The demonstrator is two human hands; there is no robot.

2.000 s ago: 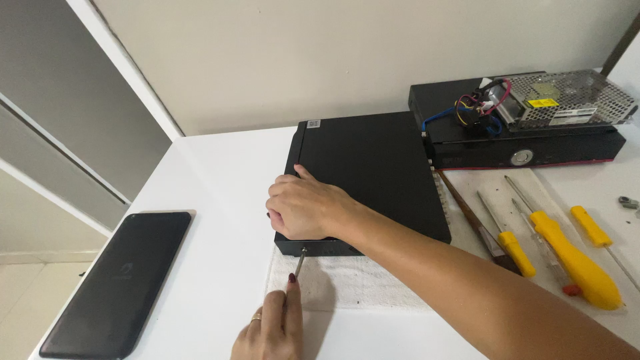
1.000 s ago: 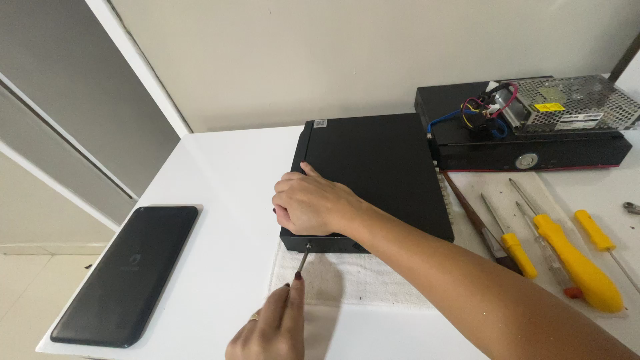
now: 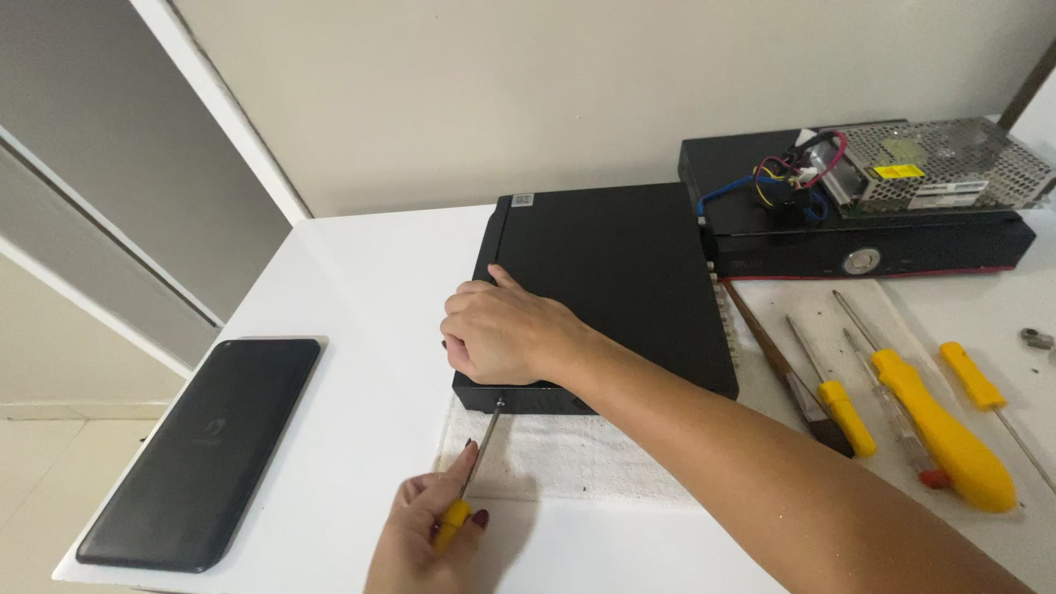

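My left hand [image 3: 429, 524] holds a screwdriver by its yellow handle [image 3: 450, 525], with a fingertip along the metal shaft [image 3: 487, 445]. The tip meets a screw [image 3: 501, 403] in the near side of a black metal recorder case [image 3: 610, 272]. On the case's near left corner rests my right hand [image 3: 507, 330], its fingers curled over the left edge and partly hidden. The case lies flat, partly on a white cloth [image 3: 577, 462], with a row of connectors [image 3: 726, 322] along its right side.
A black tablet [image 3: 202, 454] lies at left. Right of the case are a brush [image 3: 775, 355], yellow-handled screwdrivers [image 3: 940, 429] and a small metal part [image 3: 1037, 338]. Behind them, a perforated metal power supply [image 3: 949, 165] with wires sits on another black recorder [image 3: 940, 252], near the wall.
The fingers of my left hand have shifted on the screwdriver, and its yellow handle now shows between them. The right hand stays on the case.
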